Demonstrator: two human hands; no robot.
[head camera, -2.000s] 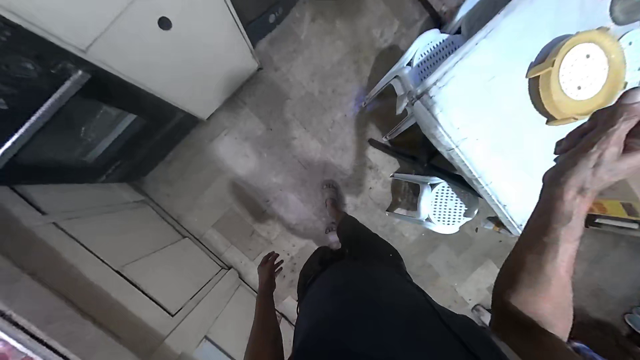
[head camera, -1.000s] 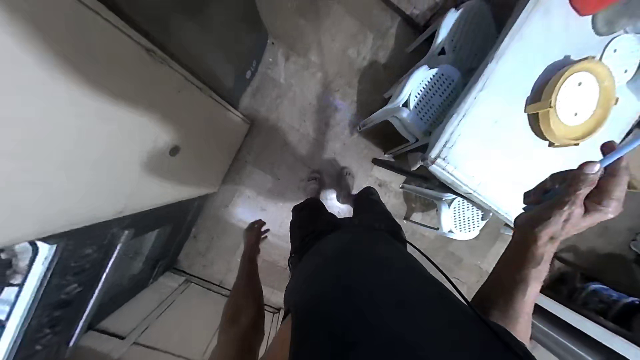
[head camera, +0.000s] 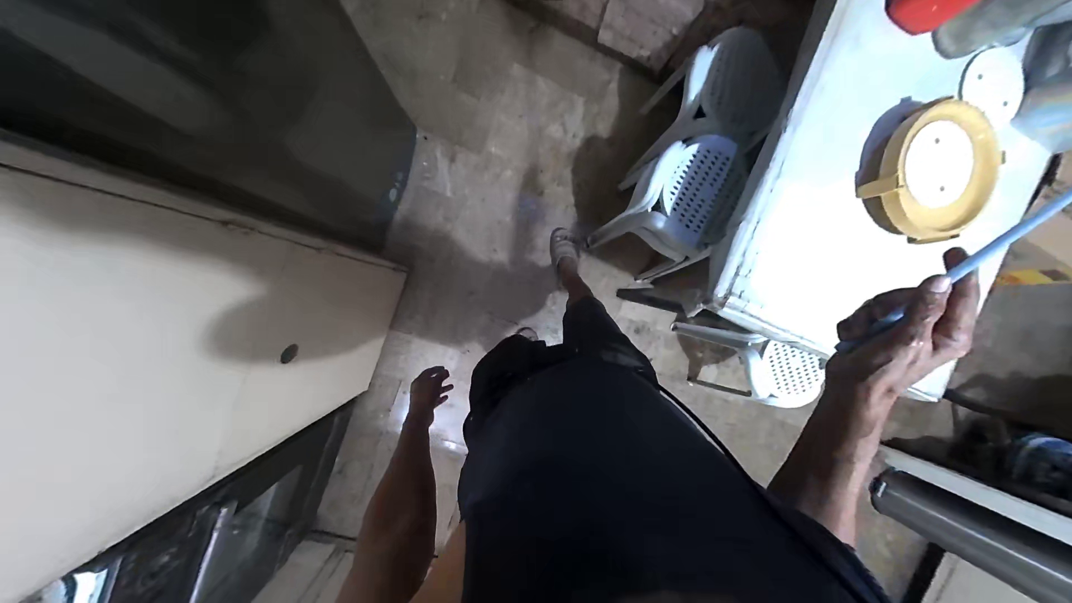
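My right hand (head camera: 917, 327) grips a thin light-blue stick (head camera: 1005, 234), which slants up to the right edge of the view. Just beyond that hand, a round yellow plastic container (head camera: 988, 180) with a white perforated disc (head camera: 939, 163) inside rests on the white table (head camera: 816, 218). A second white disc (head camera: 992, 84) lies behind the container. My left hand (head camera: 430, 391) hangs low over the tiled floor beside my body, its fingers loosely curled and apart, holding nothing visible.
White plastic chairs (head camera: 699, 188) stand along the table's left side, and another white chair (head camera: 791, 373) is at its near end. A pale cabinet (head camera: 201, 335) and a dark appliance (head camera: 251, 109) are at left. A red item (head camera: 930, 10) sits on the table's far part.
The light-blue stick shows in my right hand now but not two seconds ago. The view has shifted along the room, with the dark appliance coming into view at upper left.
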